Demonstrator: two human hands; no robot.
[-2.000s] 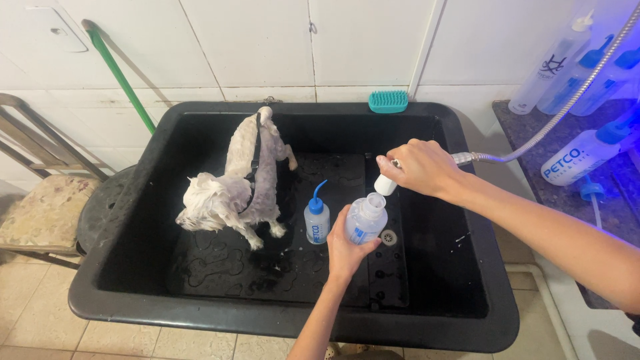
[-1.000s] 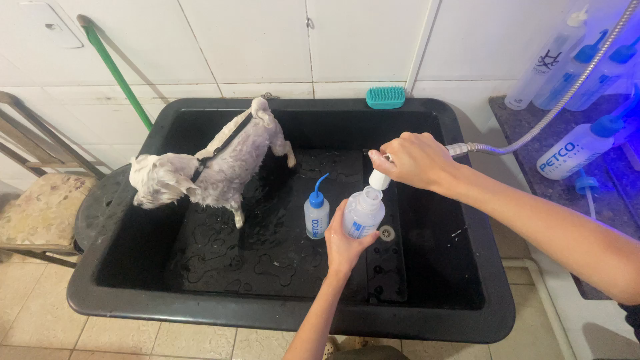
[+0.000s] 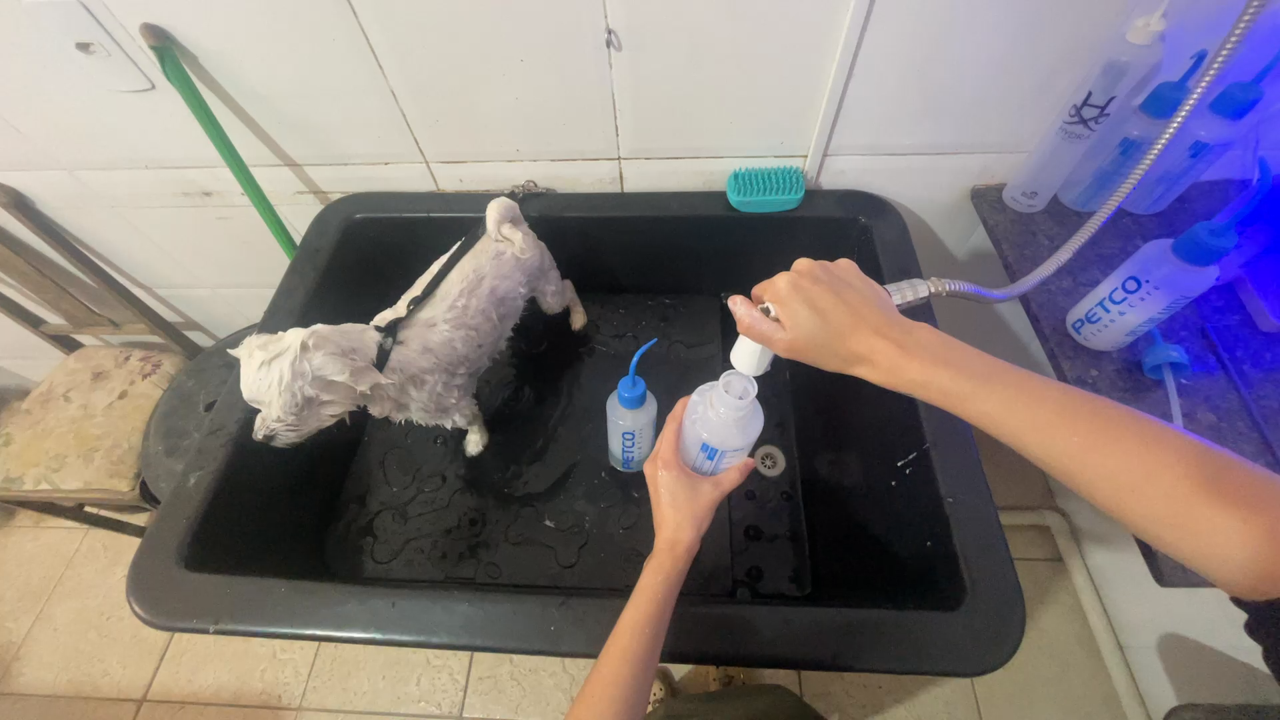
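My left hand [image 3: 690, 480] grips a translucent white plastic bottle [image 3: 722, 425], its mouth uncapped, over the black plastic tub [image 3: 580, 625]. In my right hand [image 3: 825, 315] is a white shower sprayer [image 3: 751, 355] on a metal hose [image 3: 1060, 260]; its head is just above the bottle's mouth. Left of the bottle, a small squeeze bottle with a blue bent spout [image 3: 631, 425] stands upright in the tub. A wet white dog [image 3: 450, 340] with a dark strap stands at the tub's left side, head toward the left rim. Whether water is flowing, I cannot tell.
A teal rubber brush [image 3: 765, 190] rests on the tub's back rim. Several bottles, one a large blue-capped bottle [image 3: 1130, 300], are on the dark stone shelf [image 3: 1080, 225] at right. A green pole [image 3: 225, 145] leans on the tiled wall; a cushioned chair [image 3: 75, 420] is at left.
The dog has moved left within the tub, its head now near the left rim. Both hands have kept their hold, with the sprayer head still close to the bottle's mouth.
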